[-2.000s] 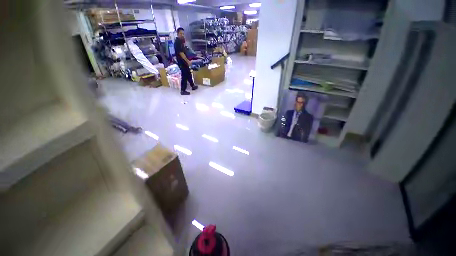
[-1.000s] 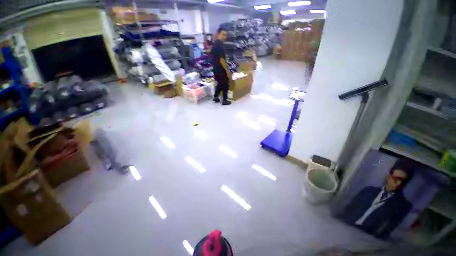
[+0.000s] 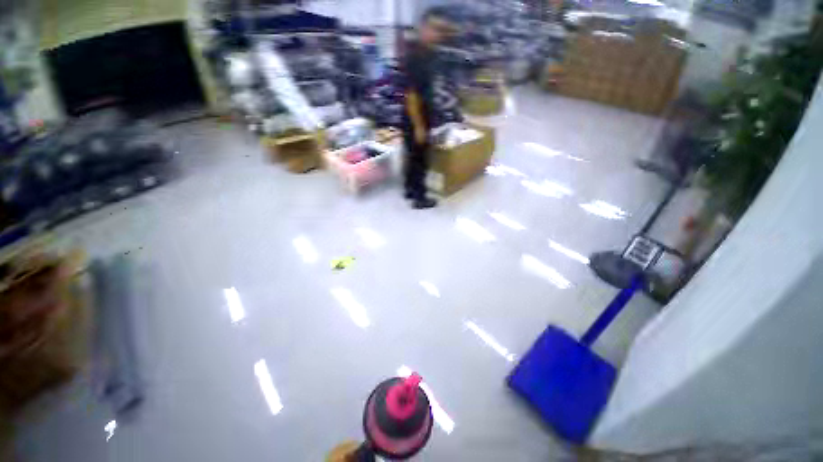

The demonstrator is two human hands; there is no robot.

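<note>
A water bottle (image 3: 398, 417) with a black collar and pink spout cap shows from above at the bottom centre. A small tan patch at its lower left seems to be a bit of my left hand (image 3: 345, 451), at the bottle and mostly cut off by the bottom edge. A thin, blurred brown strip, perhaps the top of a carton (image 3: 686, 455), shows along the bottom edge at right. My right hand is out of the picture.
A blue platform scale (image 3: 567, 383) stands by a white pillar (image 3: 722, 361) at right. A person (image 3: 418, 108) stands beside an open carton (image 3: 465, 162) and a white crate (image 3: 361, 167). Open cartons (image 3: 36, 334) and a grey roll (image 3: 115, 334) lie at left. Fabric rolls fill the back.
The view has moved forward and turned right. The scale, pillar and person are nearer. The waste bin, shelves and portrait board have left the view. The bottle shows more fully.
</note>
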